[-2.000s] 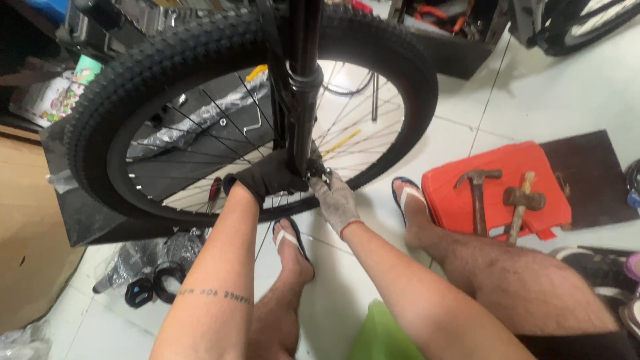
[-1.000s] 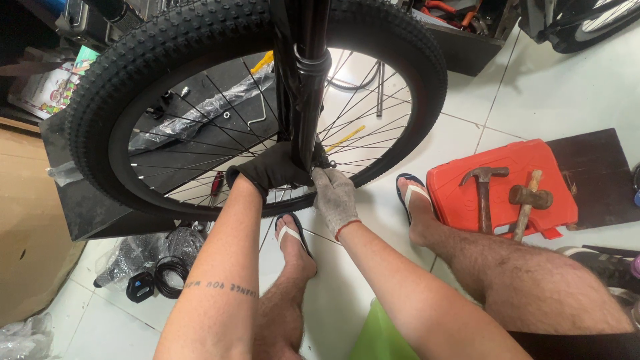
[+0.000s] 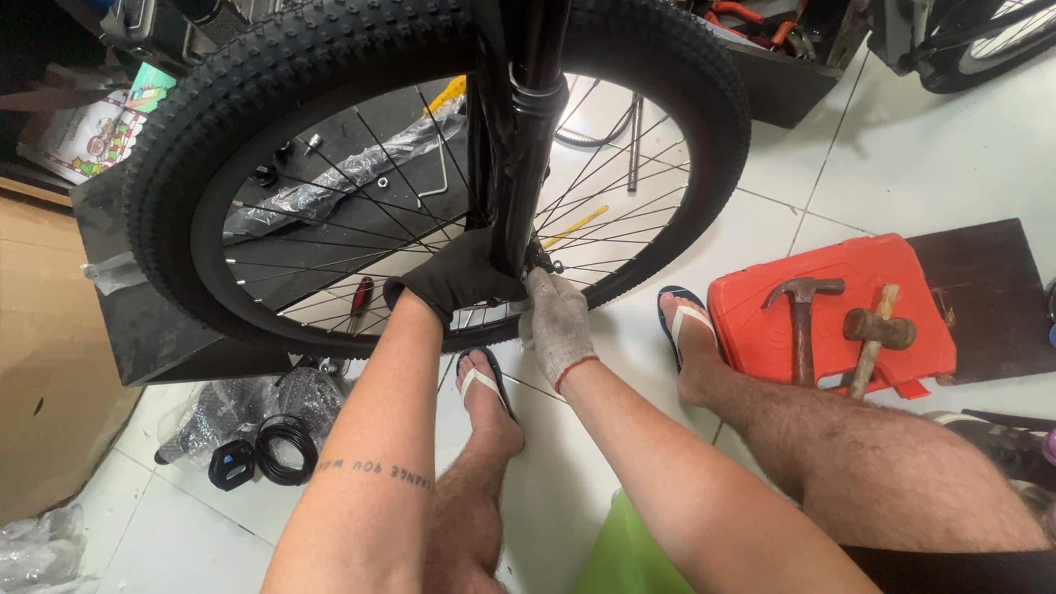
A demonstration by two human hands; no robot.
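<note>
A bicycle wheel with a knobby black tire (image 3: 701, 190) stands in a black suspension fork (image 3: 528, 157), with spokes around the hub. My left hand (image 3: 466, 280), in a black glove, wraps around the lower end of the fork leg by the axle. Close against it, my right hand (image 3: 559, 322), in a grey knit glove with a red cuff edge, has its fingers bent at the axle end, beside a small shiny bolt or nut (image 3: 558, 266). The fingertips of both hands are partly hidden, so whether the right one pinches a small part cannot be made out.
At the right, a claw hammer (image 3: 802, 330) and a mallet (image 3: 879, 328) lie on a red plastic case (image 3: 742, 289). Behind the spokes are a hex key (image 3: 444, 177) and plastic wrap. Coiled black cable (image 3: 285, 450) lies lower left, near a cardboard box (image 3: 49, 346).
Both hands stay at the lower fork end. The right hand's fingers have shifted slightly against the axle area over the two seconds.
</note>
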